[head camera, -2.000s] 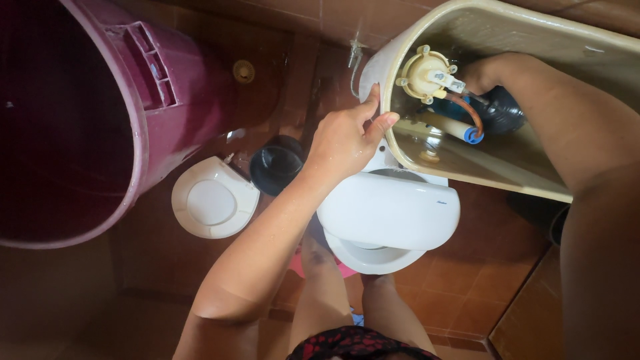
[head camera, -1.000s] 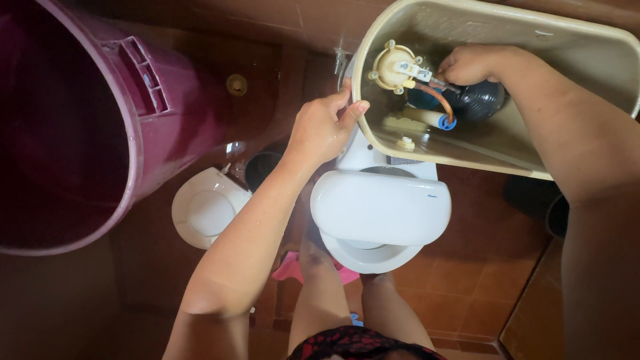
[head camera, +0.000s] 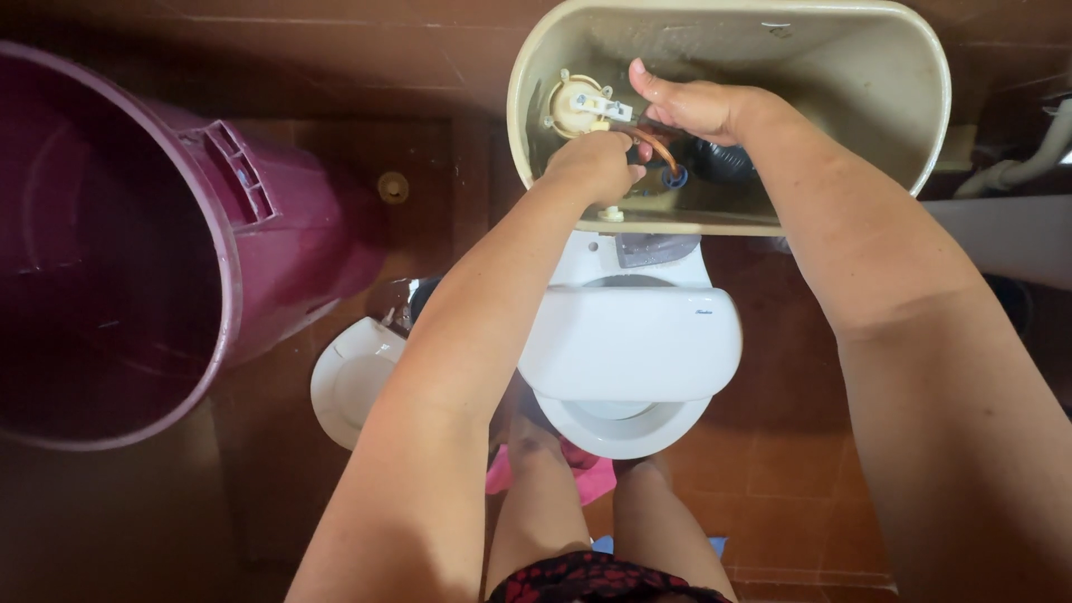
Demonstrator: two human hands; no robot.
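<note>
Both of my hands are inside the beige toilet tank (head camera: 846, 50). My left hand (head camera: 596, 167) is at the fill valve, its fingers curled near the base of the copper-coloured refill tube (head camera: 657, 149); whether it grips anything is hidden. Above it sits the round cream valve cap (head camera: 578, 107) with a white lever piece (head camera: 605, 107). My right hand (head camera: 691, 105) is just right of the valve, thumb raised, its lower fingers partly hidden near the float arm. Below that hand lies a black ribbed float (head camera: 722, 161). The tube ends at a blue ring (head camera: 674, 177).
The white tank lid (head camera: 628, 343) rests across the toilet bowl (head camera: 624, 431). A large purple plastic bin (head camera: 285, 251) stands at left, with a white toilet seat lid or similar piece (head camera: 356, 381) beside it. A floor drain (head camera: 393, 188) is near the wall; a white pipe (head camera: 1026, 163) is at right.
My left hand has left the tank's rim and moved inside to the valve. My right hand's thumb has lifted away from the parts by the float.
</note>
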